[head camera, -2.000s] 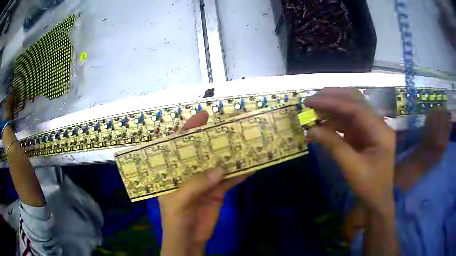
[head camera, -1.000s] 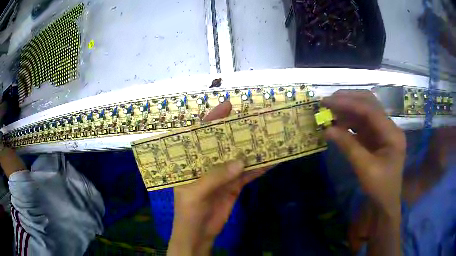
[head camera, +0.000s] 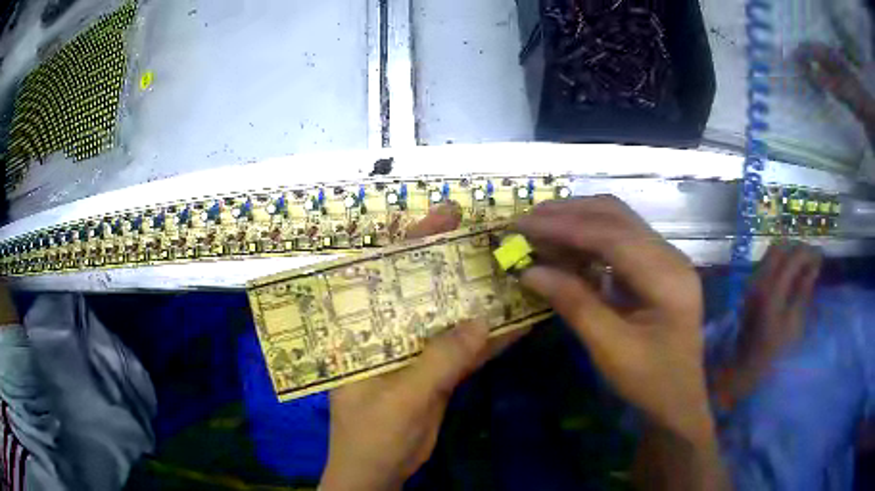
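Note:
A yellow-tan PCB panel (head camera: 355, 312) is tilted in front of me, printed side up. My left hand (head camera: 417, 384) holds it from below, thumb on the lower edge and a fingertip showing behind the upper edge. My right hand (head camera: 624, 297) pinches a small yellow and black block (head camera: 513, 251), likely a transformer, between thumb and finger over the panel's right part. The panel's right end is hidden behind the right hand. Whether the block touches the board cannot be told.
A row of filled panels (head camera: 273, 216) runs along the rail behind. A black bin (head camera: 619, 72) holds dark reddish parts. A yellow-black parts array (head camera: 72, 91) lies at the left. A blue coiled cord (head camera: 756, 125) hangs at the right. People's hands and clothing show at the sides.
My right hand has moved left with the yellow block, from the panel's right end further over the panel. Another person's hand now shows at the upper right.

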